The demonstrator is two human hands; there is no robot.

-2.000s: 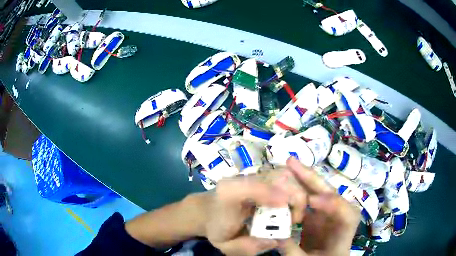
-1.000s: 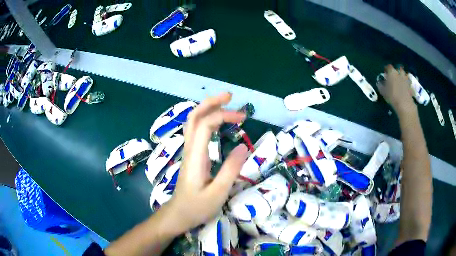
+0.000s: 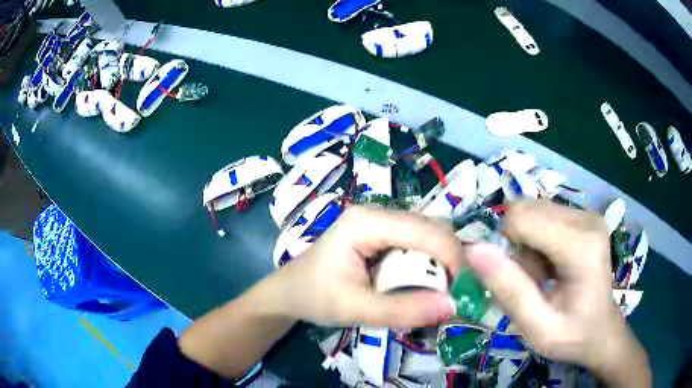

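Observation:
My left hand [image 3: 372,265] is shut on a white housing shell [image 3: 411,271], with the shell's rounded end and its small dark holes facing the camera. My right hand [image 3: 550,276] is beside it, thumb and fingers closed on a small blurred greyish piece close to the shell. A green circuit board [image 3: 470,295] shows between the hands, just right of the shell. Whether it hangs from this shell or is held by the right fingers is hard to tell. Under and behind the hands lies a large heap of white shells [image 3: 307,179] with blue batteries, red wires and green boards.
A smaller heap of units [image 3: 110,64] lies at the upper left of the dark green worktop [image 3: 144,178]. A grey rail [image 3: 303,72] separates it from the belt, which carries a loose white cover plate [image 3: 516,122] and several shells. A blue bin or stool [image 3: 83,261] stands at left.
A second ago my left hand was open and empty over the heap and my right reached over the belt. Now both hands are together, with a shell in the left. The view has shifted.

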